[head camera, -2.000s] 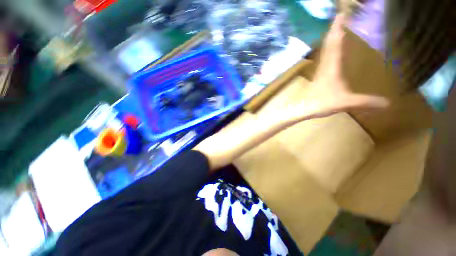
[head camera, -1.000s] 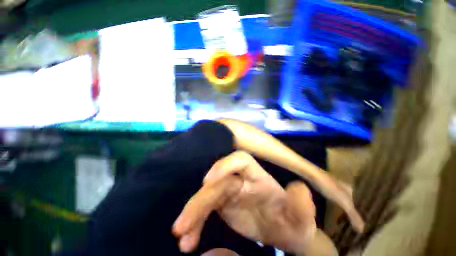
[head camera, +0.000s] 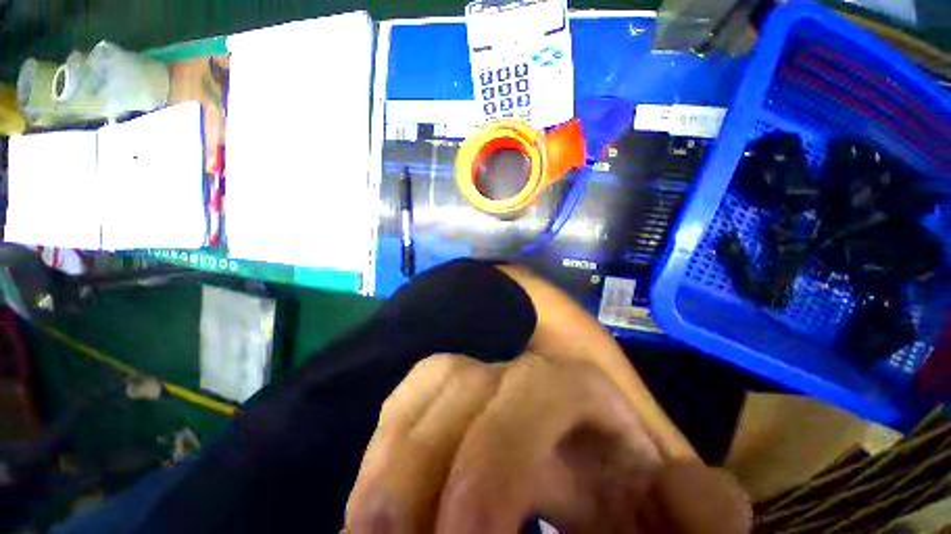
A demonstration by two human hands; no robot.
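Observation:
A large, near hand, which looks like my right hand (head camera: pixel 542 448), fills the bottom centre. Its fingers bend down and are cut off by the lower edge, so whether it holds anything is unclear. My left arm in a black sleeve comes from the lower left, and its bare forearm runs right behind that hand; my left hand is hidden. The blue plastic basket (head camera: pixel 720 219) stands on the bench at the right, holding several black units (head camera: pixel 855 198). A yellow-orange tape roll (head camera: pixel 503 170) lies left of it. No hand touches either.
A calculator (head camera: pixel 521 68) lies behind the tape roll and a pen (head camera: pixel 407 221) left of it. White sheets (head camera: pixel 297 146) lie farther left, with pale rolls (head camera: pixel 94 83) behind. Folded dividers (head camera: pixel 876 480) are at the lower right. A pale box-like object (head camera: pixel 238 342) is below the bench edge.
The view has swung left and closer to the bench, and the open carton has left it. The near hand has come up in front of my left forearm and now covers my left hand.

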